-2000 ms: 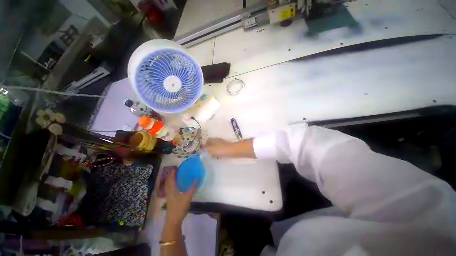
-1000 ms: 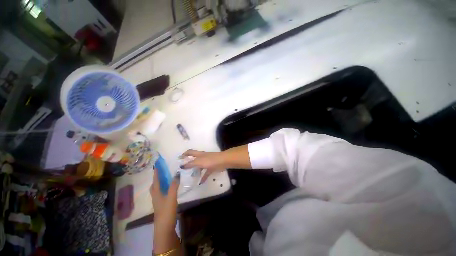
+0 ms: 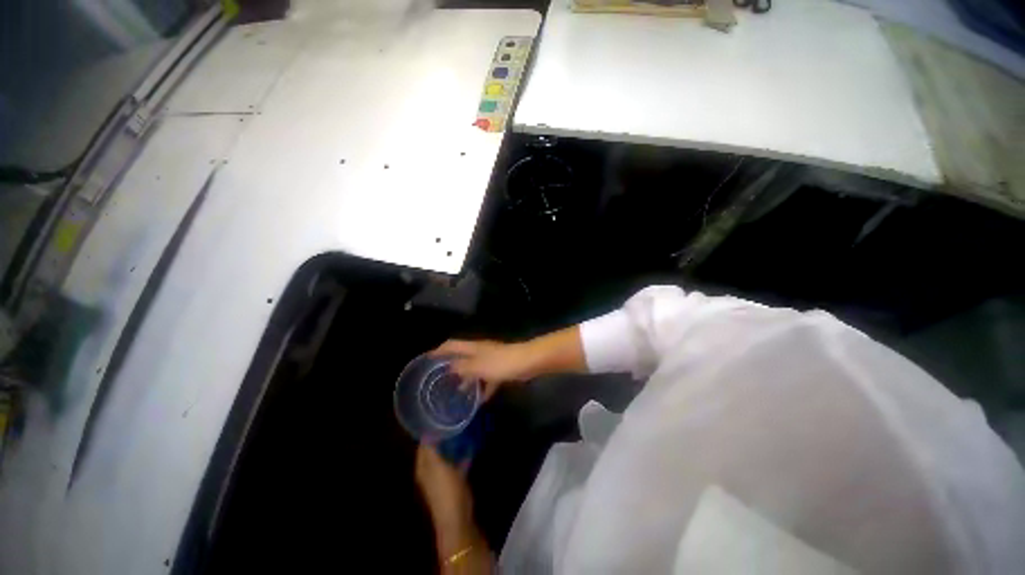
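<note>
A round, clear plastic tub (image 3: pixel 425 402) is held over the dark opening at my lap, its round face towards the camera. My right hand (image 3: pixel 489 365) grips its upper right side, with fingers at the rim. My left hand (image 3: pixel 442 477), with a gold bracelet at the wrist, is just below the tub. The blue tub lid (image 3: pixel 463 443) shows between my left hand and the tub. My left fingers are mostly hidden behind the tub and lid. The tub's contents cannot be made out.
The white machine tabletop (image 3: pixel 371 191) curves around the black-edged opening. A strip of coloured buttons (image 3: pixel 496 84) lies near its edge. Another white table (image 3: pixel 719 96) stands at the upper right, with black scissor handles (image 3: pixel 755 6) at its back. A machine rail (image 3: pixel 135 118) runs along the left.
The view has swung right, away from the fan and side table. The tub and blue lid have moved from that table to over the dark opening, in my hands.
</note>
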